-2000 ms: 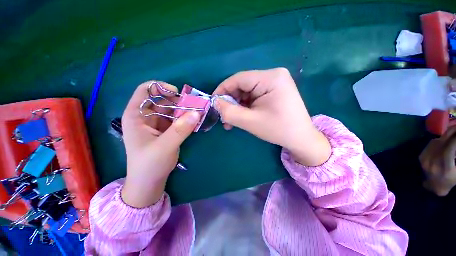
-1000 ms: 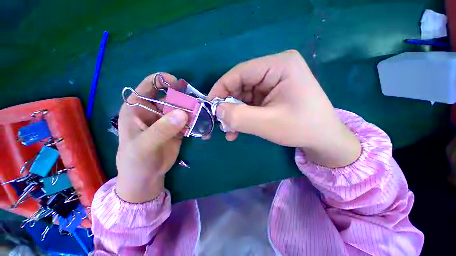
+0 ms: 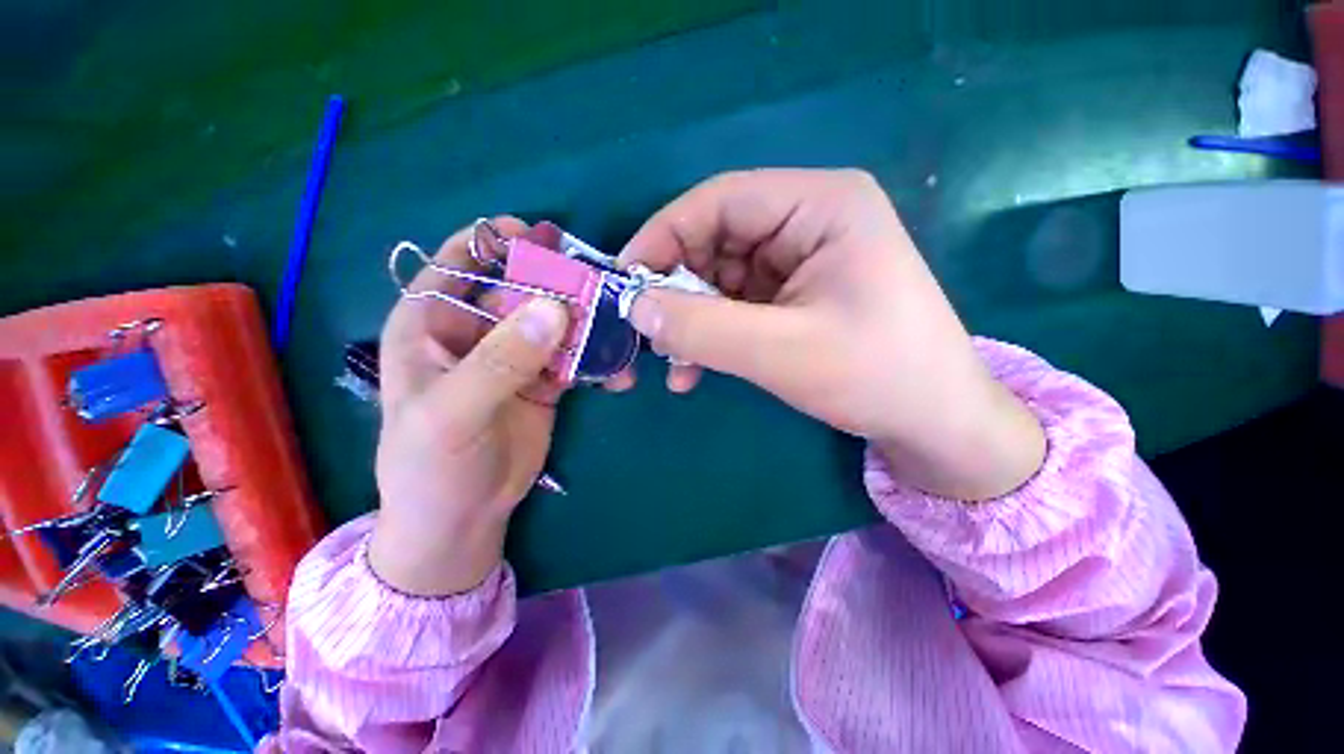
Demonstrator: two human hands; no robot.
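Note:
My left hand (image 3: 464,383) holds a pink binder clip (image 3: 546,283) by its body, thumb on top, its silver wire handles pointing left. A dark, round, shiny-rimmed piece (image 3: 606,348) sits in the clip's jaws on the right side. My right hand (image 3: 803,302) pinches a small crumpled white wad (image 3: 671,283) between thumb and fingers, and the wad touches the upper rim of the round piece. My right fingertips behind the wad are partly hidden.
An orange-red tray (image 3: 243,420) with blue, teal and black clips stands at left. A blue stick (image 3: 310,221) lies beside it. A translucent white bottle (image 3: 1231,248), white tissue (image 3: 1275,96) and blue pen-like stick (image 3: 1253,146) lie at right. A small pointed thing (image 3: 550,483) lies below my left hand.
The view has shifted, so the bottle shows less at the right. The clip has turned a little and more of the round piece's face shows. The wad remains at its rim.

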